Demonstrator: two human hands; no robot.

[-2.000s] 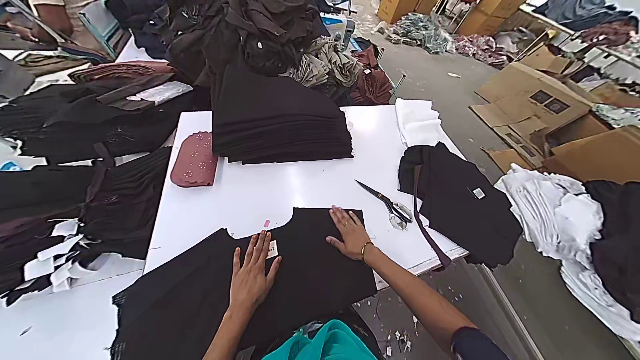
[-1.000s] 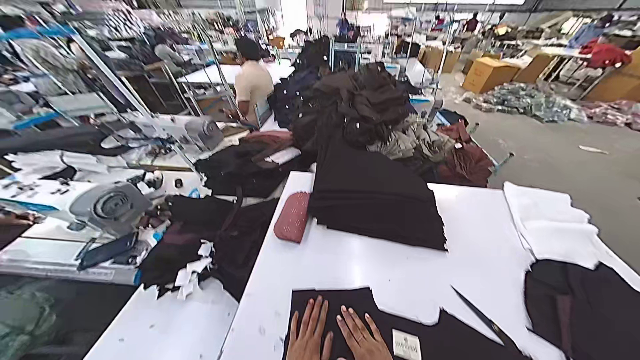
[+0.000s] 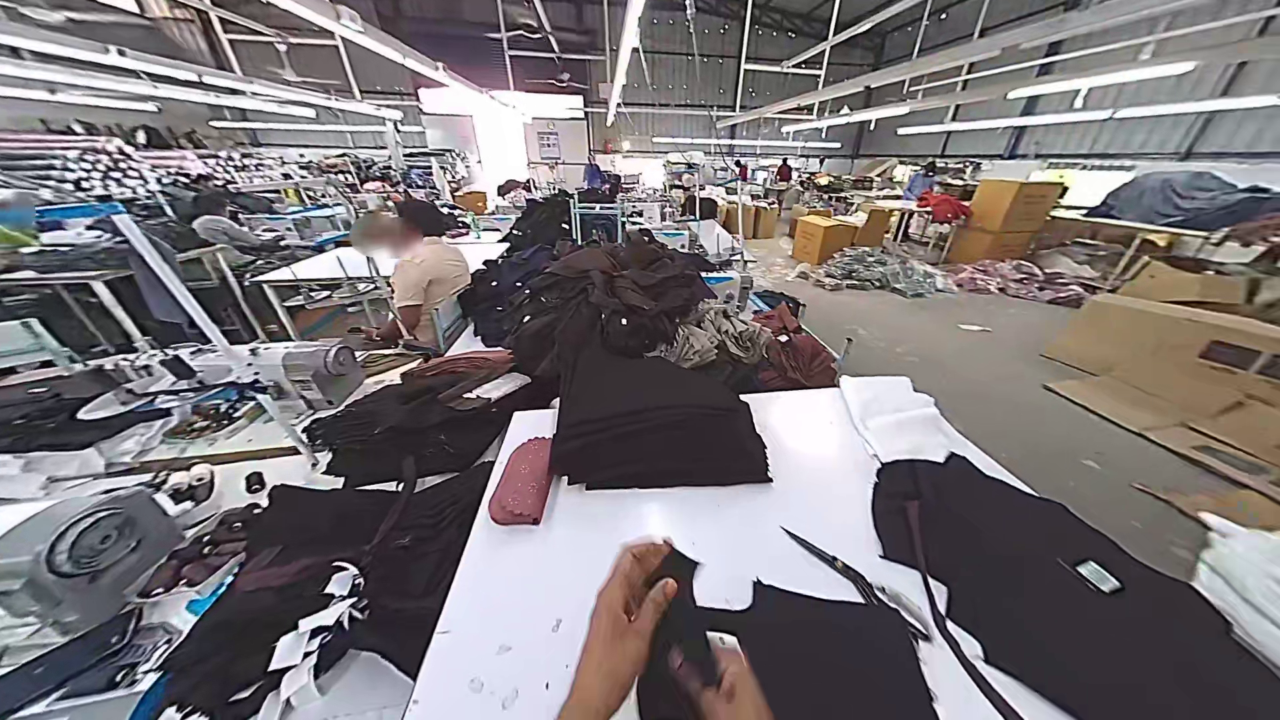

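A cut piece of black fabric [image 3: 830, 645] lies at the near edge of the white table. My left hand [image 3: 622, 625] pinches its raised left part between thumb and fingers. Just right of that, my right hand [image 3: 722, 685] is blurred against the same fabric, low in the view; its grip is unclear. Black-handled fabric scissors [image 3: 850, 575] rest on the table beyond the piece, to its right. A stack of black fabric panels [image 3: 655, 425] sits at the table's far side, with a dusty-pink perforated case [image 3: 522, 482] beside it on the left.
Black fabric with a label [image 3: 1050, 570] and folded white cloth [image 3: 895, 418] lie at right. Left are sewing machines [image 3: 310, 375], dark fabric and white scraps. A heap of dark garments [image 3: 620, 290] stands behind the stack. A seated person [image 3: 425, 275] is farther left; cardboard boxes [image 3: 1170, 360] lie right.
My hands, earlier flat on the black fabric, have come up, and the left now lifts part of the piece. The view has tilted upward.
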